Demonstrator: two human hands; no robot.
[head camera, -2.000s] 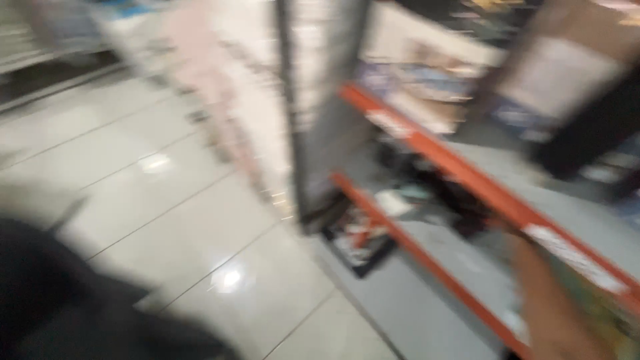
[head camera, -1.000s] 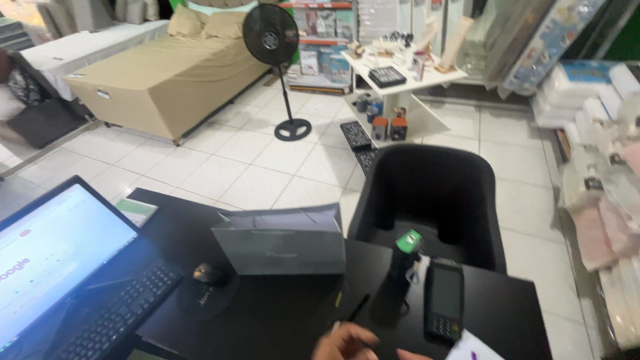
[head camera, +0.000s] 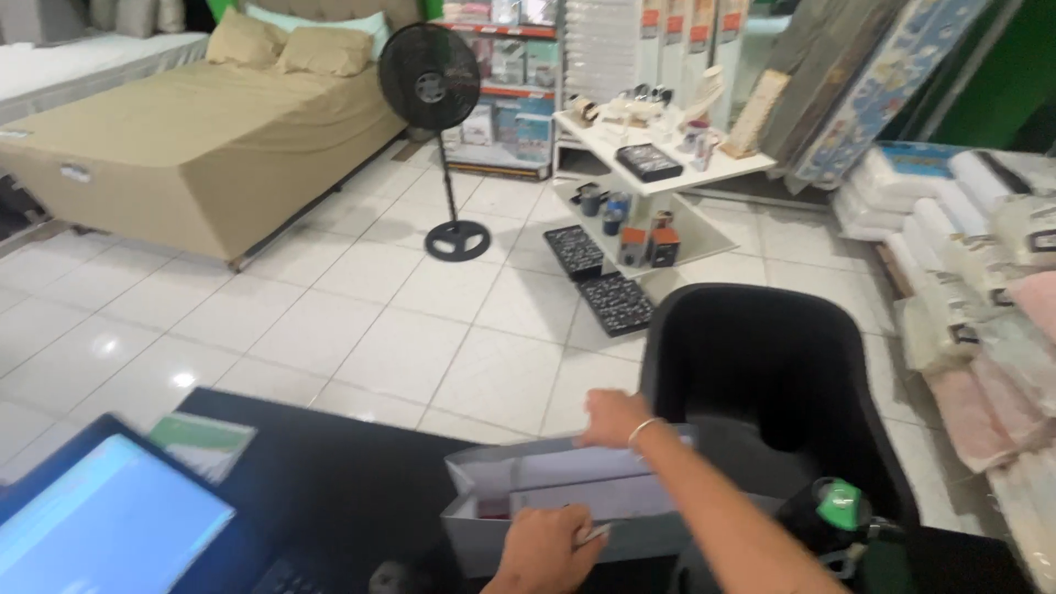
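Note:
On the black desk stands a grey paper bag (head camera: 487, 532), open at the top, with a pale box (head camera: 577, 495) inside it. My left hand (head camera: 549, 544) is closed on the bag's near side, around what looks like its light cord handle. Reaching over the bag from the right, my right hand (head camera: 615, 419) is at its far edge, with a thin bracelet on the wrist. Its fingers are blurred, so whether they grip the far handle cannot be told.
A monitor (head camera: 124, 511) and a green-and-white paper (head camera: 202, 441) are at the left. A black item with a green top (head camera: 841, 503) stands right of my forearm. A black chair (head camera: 751, 355) is beyond the desk, a pedestal fan (head camera: 450, 165) and a display table (head camera: 660, 177) farther back.
My hands have moved from the desk's near edge, right of the bag, onto the bag. The view has swung from shelves to the desk since the earliest frame.

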